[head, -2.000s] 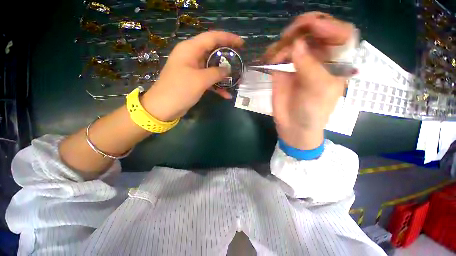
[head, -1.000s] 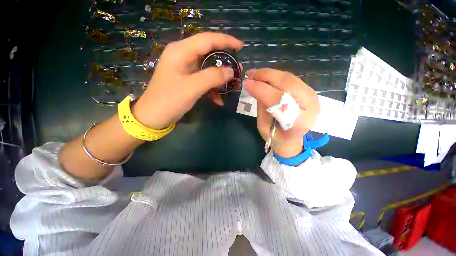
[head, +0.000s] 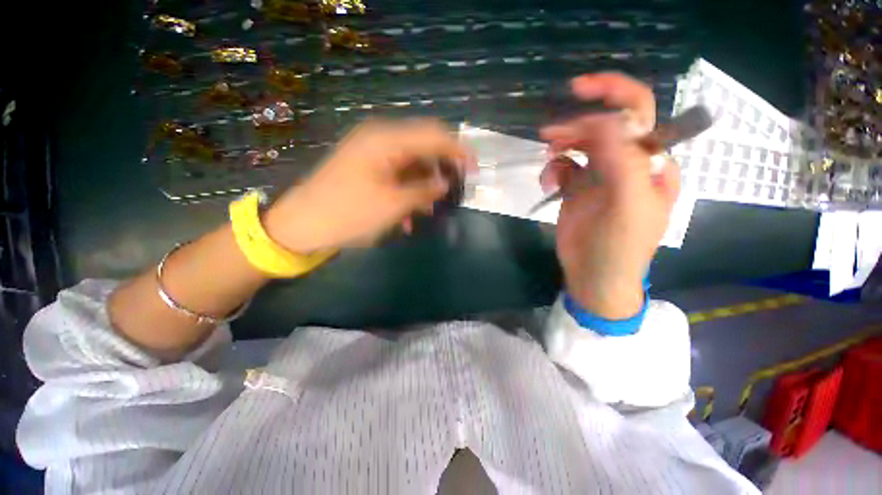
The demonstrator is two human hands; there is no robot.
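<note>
My left hand is blurred by motion. Its fingers are curled around a dark round unit, which shows only as a smear and is mostly covered. My right hand is to the right, apart from the left one, and holds metal tweezers. Their wide grey end sticks out to the right and a thin tip points down-left. Whether the tip holds anything cannot be told. A white sticker strip lies on the green bench between and partly under the hands.
A clear ribbed tray lies beyond the hands, with gold-brown units at its left. Sticker sheets lie right of my right hand. More gold-brown parts are far right. White papers hang at the bench edge. Red bins stand lower right.
My right hand has moved right and up, away from the unit, and the tweezers have swung outward. My left hand has moved slightly and blurred; the unit's round face no longer shows clearly.
</note>
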